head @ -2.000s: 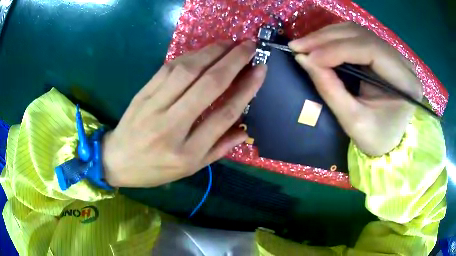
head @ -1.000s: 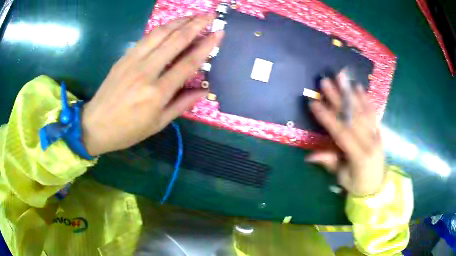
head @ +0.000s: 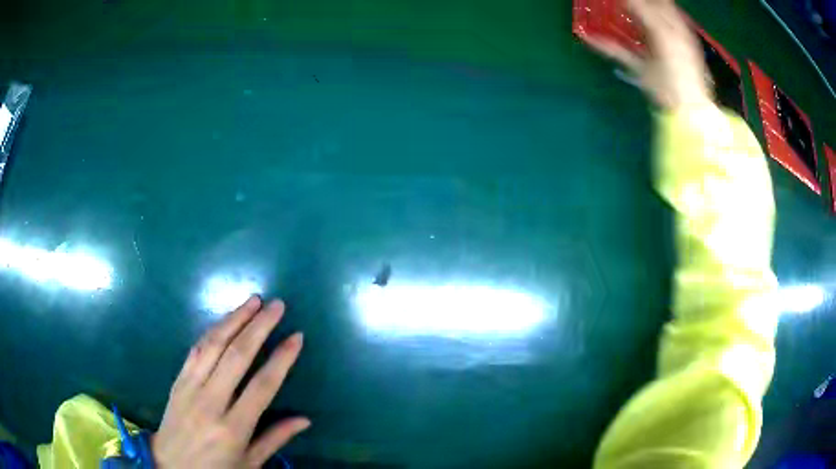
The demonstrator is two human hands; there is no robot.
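My right hand (head: 667,57) is stretched out to the upper right, blurred, over a red sheet (head: 607,22) at the top edge. I cannot tell whether its fingers touch or hold the sheet. A dark board (head: 724,81) lies just right of this hand, partly behind the sleeve. My left hand (head: 223,394) is at the lower left with its fingers apart and holds nothing. A blue wrist strap (head: 134,451) is on the left wrist, cut off by the bottom edge.
A red sheet with a dark board (head: 794,128) lies at the right, and part of another red sheet (head: 831,174) shows at the edge. A glossy clear package (head: 11,117) is at the far left. The green tabletop (head: 385,201) has lamp reflections and a small dark speck (head: 382,274).
The view has turned away from the nearby board and pink bubble sheet, which are out of the picture. My right hand has reached far out to the upper right. My left hand is off the board.
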